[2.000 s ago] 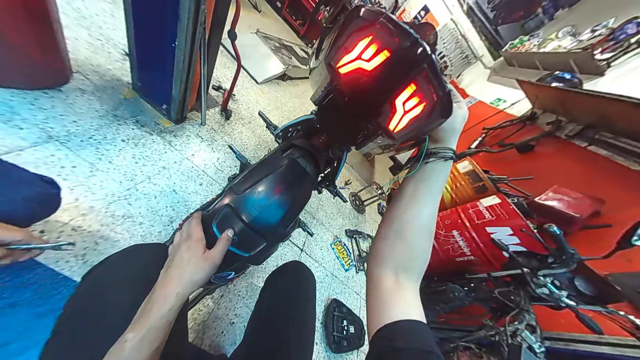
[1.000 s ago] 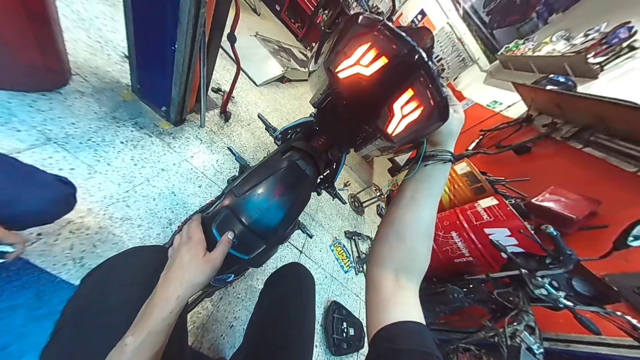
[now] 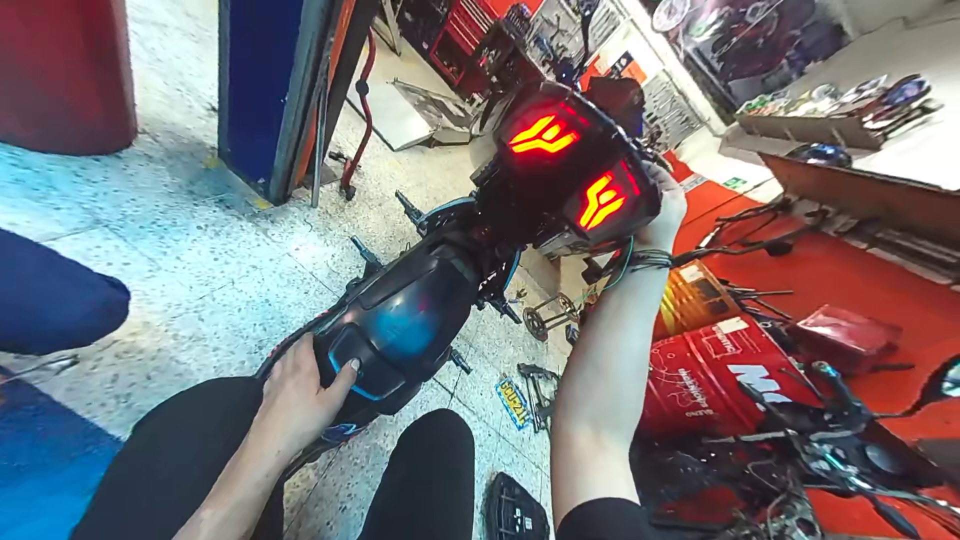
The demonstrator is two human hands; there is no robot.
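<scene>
My left hand rests on the black motorcycle body panel, its thumb on a pad outlined in blue. Beyond the panel, a dark light unit shows two red-orange lit segments. My right hand is at the right side of this unit and grips its edge; its fingertips are mostly hidden behind the housing. Dark bands circle my right wrist, and a thin green wire hangs by it. Levers and footpegs stick out on both sides of the motorcycle.
A blue post stands at the upper left, near a red drum. A co-worker's dark-clothed leg is at the left edge. A licence plate and a black plastic part lie on the floor. At right are a red oil drum and motorcycle parts.
The co-worker's hand at the left edge has gone out of view; the end of a metal tool shows there. My two hands have stayed in place.
</scene>
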